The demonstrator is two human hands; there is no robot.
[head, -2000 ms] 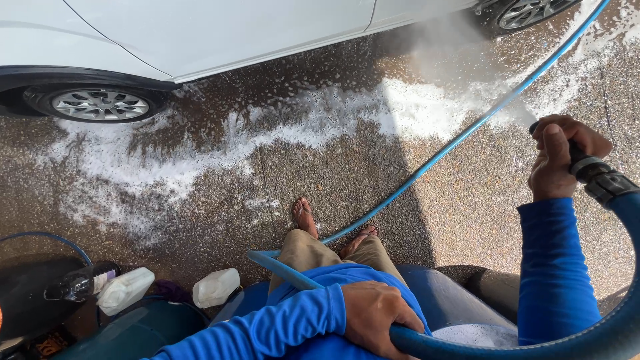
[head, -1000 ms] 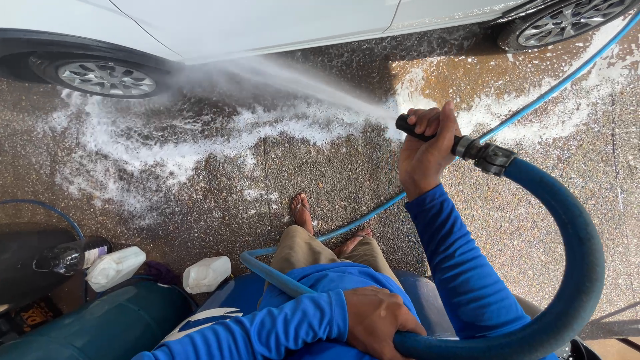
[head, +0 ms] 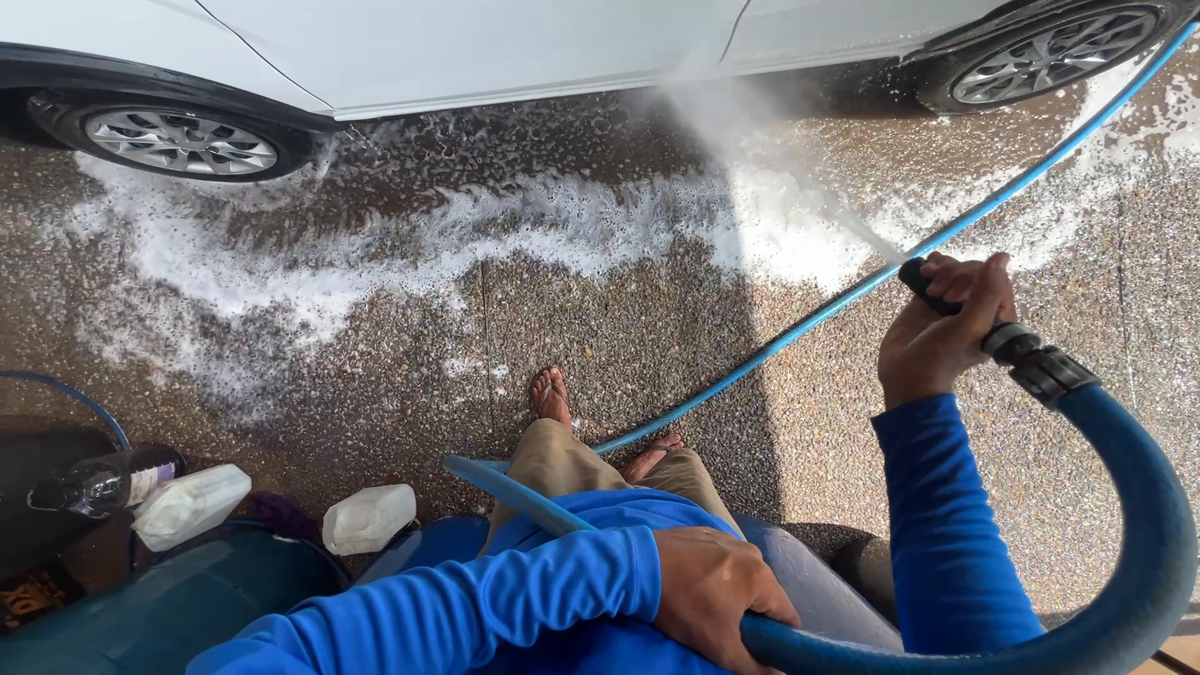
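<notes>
My right hand [head: 942, 323] is closed around a black hose nozzle [head: 928, 286], at the right of the view. A spray leaves its tip up and left toward the lower side of a white car [head: 487, 47]. Behind the nozzle a connector [head: 1041, 361] joins it to a thick blue hose [head: 1139, 487], which loops down to my left hand [head: 717, 591]. That hand grips the hose in front of my waist. White foam [head: 422, 262] lies in a band on the pebbled ground, beside the car's wheels [head: 183, 142].
The blue hose [head: 806, 323] runs across the ground from my feet to the upper right. At the lower left are a dark bottle [head: 108, 480], two whitish plastic containers [head: 192, 506] and a dark teal drum [head: 206, 600]. A blue drum [head: 427, 548] stands close beside me.
My right hand, with the nozzle, swung left and then back right. The spray pointed at the area near the left wheel a second ago and now strikes farther right. My left hand stays on the hose.
</notes>
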